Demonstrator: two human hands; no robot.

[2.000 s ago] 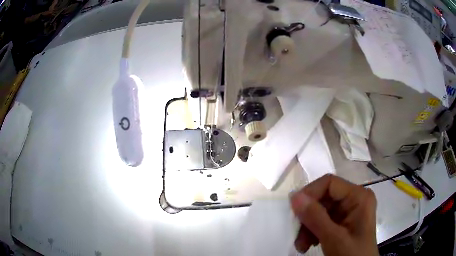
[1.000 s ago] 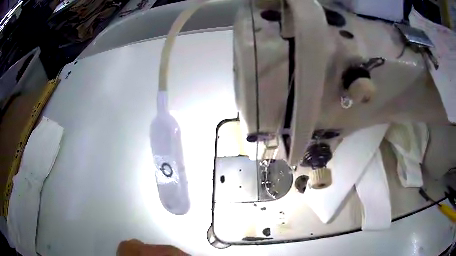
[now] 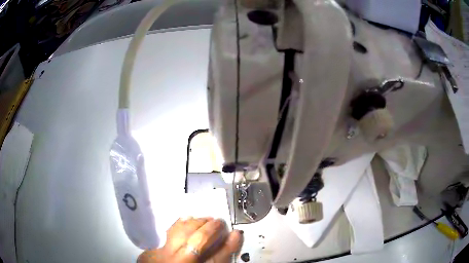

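Note:
My left hand (image 3: pixel 193 240) is low in the centre, fingers bent and close together, holding a white fabric piece (image 3: pixel 206 204) down on the machine bed. The piece lies left of the needle, over part of the slide plate, with its right edge beside the presser foot (image 3: pixel 243 198). It is washed out against the table, so its left and lower edges are unclear. The half-round needle plate (image 3: pixel 259 203) shows right of the foot. The machine head (image 3: pixel 257 92) hides the upper needle area. My right hand is out of the picture.
White strips (image 3: pixel 364 221) lie under the arm, right of the needle. The white lamp (image 3: pixel 132 198) hangs left of the head. A tension dial (image 3: pixel 310 211) sits low beside the foot. A white piece (image 3: pixel 14 159) lies far left; a yellow-handled tool (image 3: pixel 446 230) lies far right.
My right hand, seen earlier at lower right with a white piece, has left the picture. My left hand has come up from the bottom edge, and a white piece now lies beside the foot.

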